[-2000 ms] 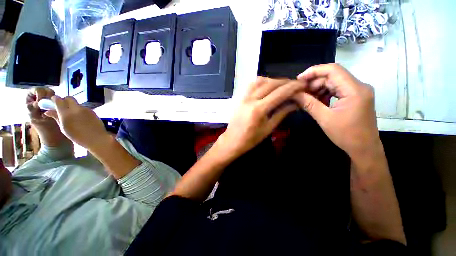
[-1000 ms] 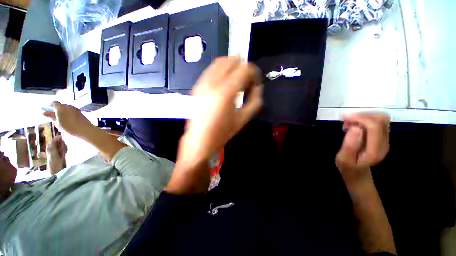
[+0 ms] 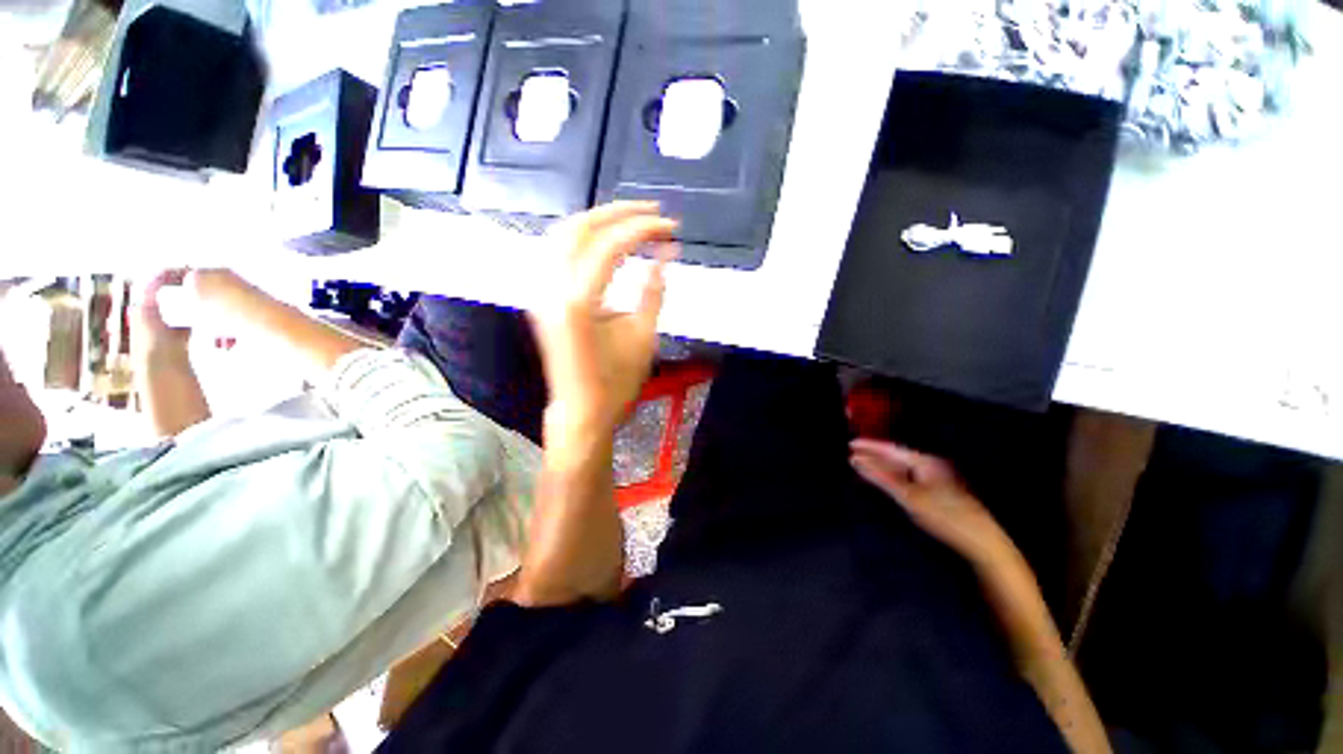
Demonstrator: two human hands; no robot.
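An open black box base lies at the table's front edge, with a white charging cable in it. Three black insert trays with white devices stand in a row to its left; the nearest insert tray is the largest. My left hand is raised at this tray's lower left corner, fingers apart and empty; whether it touches the tray is unclear. My right hand is low, below the table edge in front of my body, with nothing visible in it.
A tangled cable pile lies behind the box base. An empty insert and an open black box stand at the left. A person in a pale green shirt sits at my left, hands near the table edge. A red frame shows below.
My left hand has moved beside the largest insert tray. My right hand has dropped lower and inward. The view has shifted, so the boxes sit further right. The cable came into view in the base.
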